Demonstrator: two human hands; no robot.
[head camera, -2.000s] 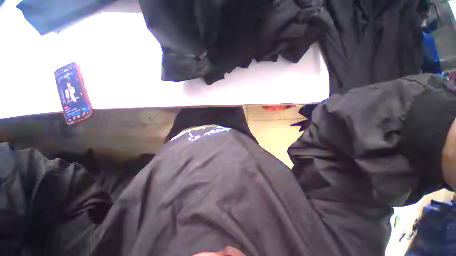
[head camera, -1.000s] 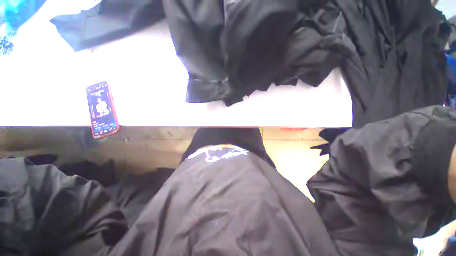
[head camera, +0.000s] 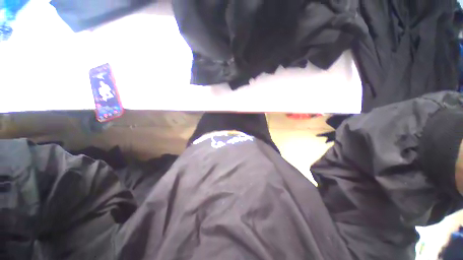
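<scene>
A black garment (head camera: 264, 35) lies crumpled on the white table (head camera: 152, 96), its jagged lower edge a little back from the table's front edge. More black cloth (head camera: 406, 51) hangs over the right table edge. My left hand is out of the picture; only a dark sleeve (head camera: 61, 188) shows at the lower left. My right hand is out of the picture too; the black cuff (head camera: 441, 147) and a sliver of bare wrist show at the right rim. What either hand does is hidden.
A smartphone (head camera: 106, 93) with a red edge and lit screen lies at the table's front left edge. Dark grey cloth (head camera: 96, 11) lies at the back left, with shiny blue film (head camera: 6, 20) in the corner. Dark crumpled cloth (head camera: 147, 170) is below the table on the left.
The view has shifted, so the table and phone first sat lower and further right, then moved up again. The garment and phone look unmoved on the table. My hands stay out of view.
</scene>
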